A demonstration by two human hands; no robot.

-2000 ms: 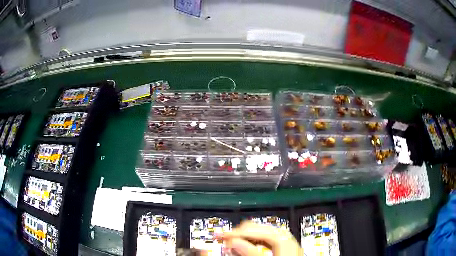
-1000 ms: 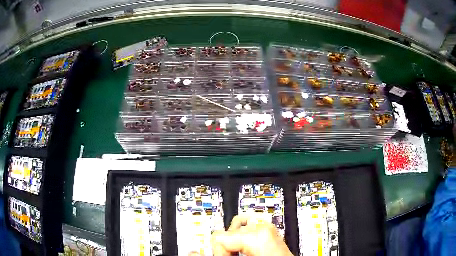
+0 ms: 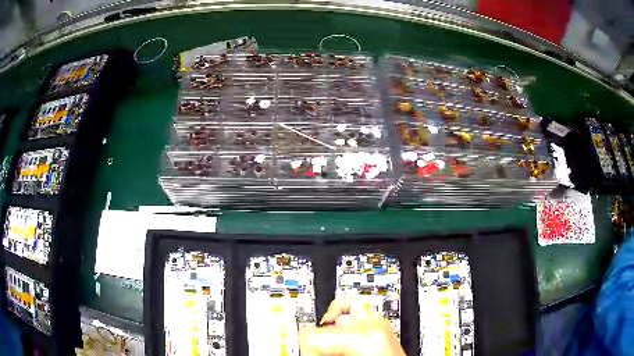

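Note:
A black carrier tray lies at the near edge with four phone units in its slots; the rightmost slot is bare. One hand, likely my right hand, is over the third phone unit from the left, fingers bent together and pointing left towards the second phone unit. A tiny dark thing shows at its fingertips; I cannot tell what it is. The hand is cut off by the bottom edge. My left hand is not in view.
Two clear blister tray stacks hold dark and amber modules, white and red bits, and a pale stick. Another black carrier tray stands left. White paper and a red-dotted sheet flank the near tray. A blue sleeve shows at right.
The view has tilted down, showing more of the near tray and less of the back wall. The hand has moved off the second phone unit's upper part and stays near the third.

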